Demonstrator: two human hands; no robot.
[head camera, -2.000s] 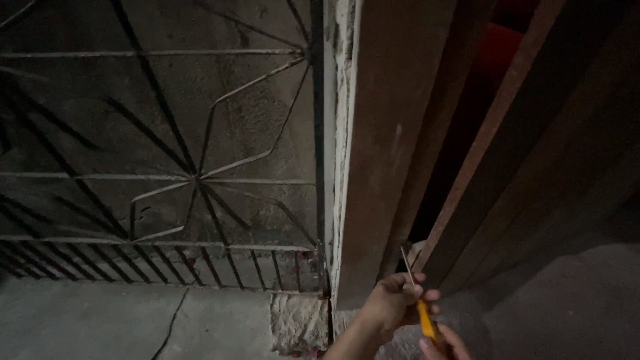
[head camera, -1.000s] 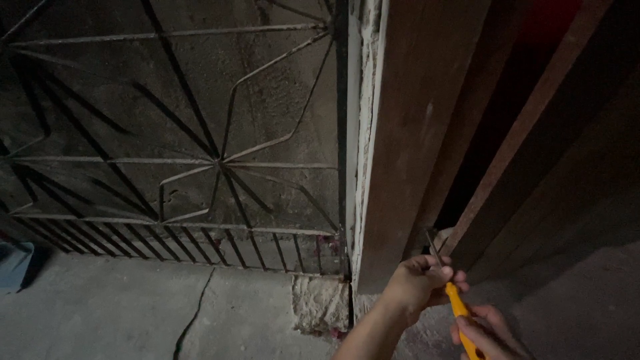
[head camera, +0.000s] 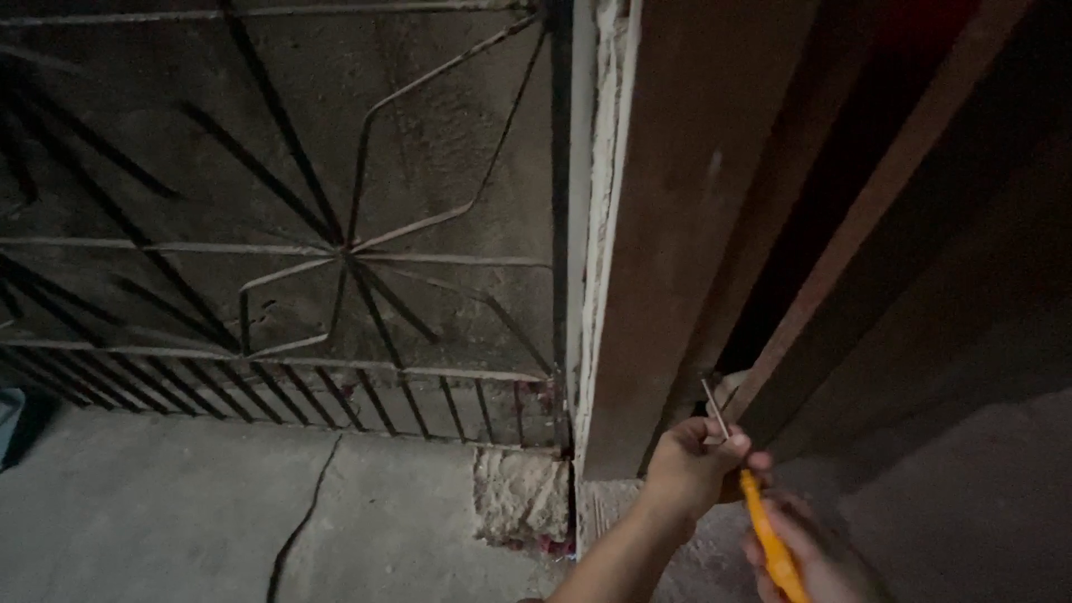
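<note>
A tool with a yellow handle (head camera: 771, 540) and a thin metal shaft, perhaps a screwdriver, points up and left at the lower right. My right hand (head camera: 800, 544) is closed round its handle. The fingers of my left hand (head camera: 699, 461) pinch the thin shaft farther up, near the foot of the doorway. Just above them, the shaft's tip lies in front of the dark gap between the brown door frame (head camera: 678, 251) and the edge of a partly open door (head camera: 871, 209). A pale object, too dim to name, shows behind the tip.
Left of the frame stands a metal grille (head camera: 343, 251) before a rough wall. A rough mortar block (head camera: 521, 494) sits at the frame's foot. The concrete floor (head camera: 402, 519) has a long crack. Part of a bluish object (head camera: 10, 419) shows at the far left.
Both hands still hold the yellow-handled tool near the door's foot. The view has shifted somewhat; no other plain change shows.
</note>
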